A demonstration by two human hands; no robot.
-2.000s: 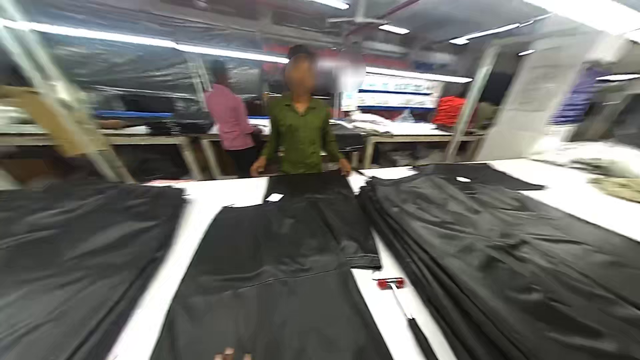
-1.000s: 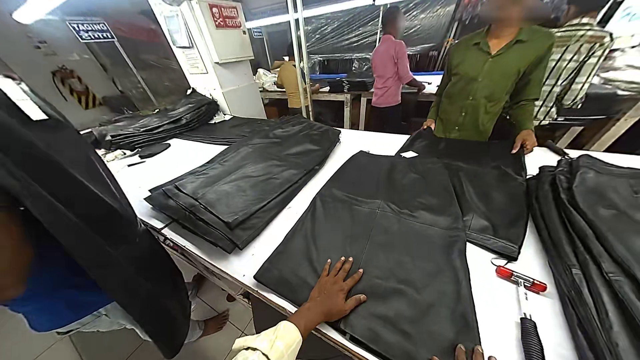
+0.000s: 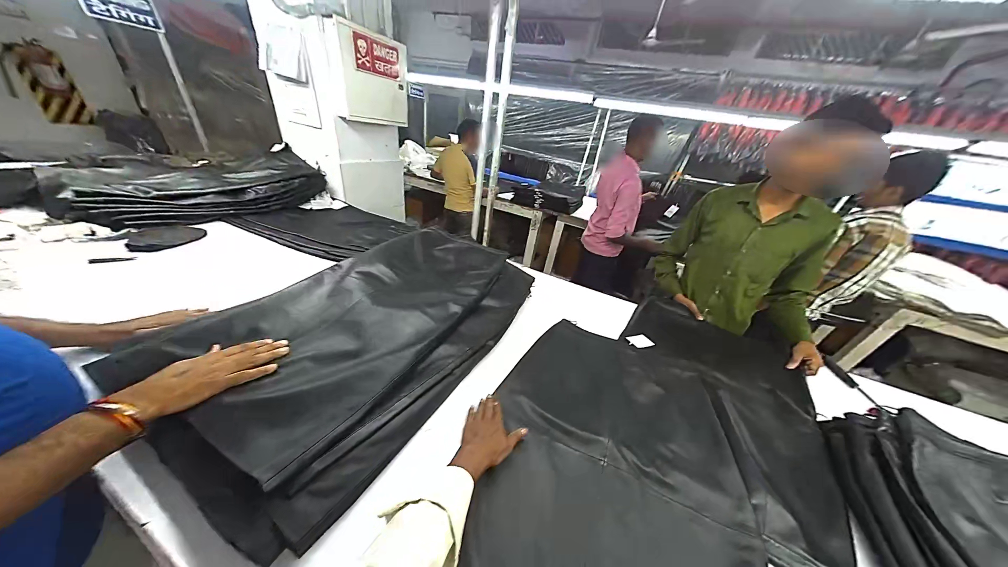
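My left hand (image 3: 486, 438), in a pale cream sleeve, lies palm down on the left edge of a black leather garment panel (image 3: 598, 465), fingers spread and holding nothing. A seam crosses the panel. My right hand is out of the frame. Beyond the panel lies another black leather piece (image 3: 736, 346) with a small white tag (image 3: 640, 341); the hands of a person in a green shirt rest at its far edge. To the left, a co-worker's hands lie on a stack of black leather pieces (image 3: 354, 339).
More black leather is bunched at the right (image 3: 945, 472). Piled black leather (image 3: 189, 189) and a flat dark object (image 3: 165, 238) are on the white table (image 3: 260, 268) at the back left. Metal poles (image 3: 494, 118) stand behind; several people are around.
The view has swung left. My left hand has moved toward the far left edge of the panel. The co-worker at the left now has hands on the left stack, where none lay before.
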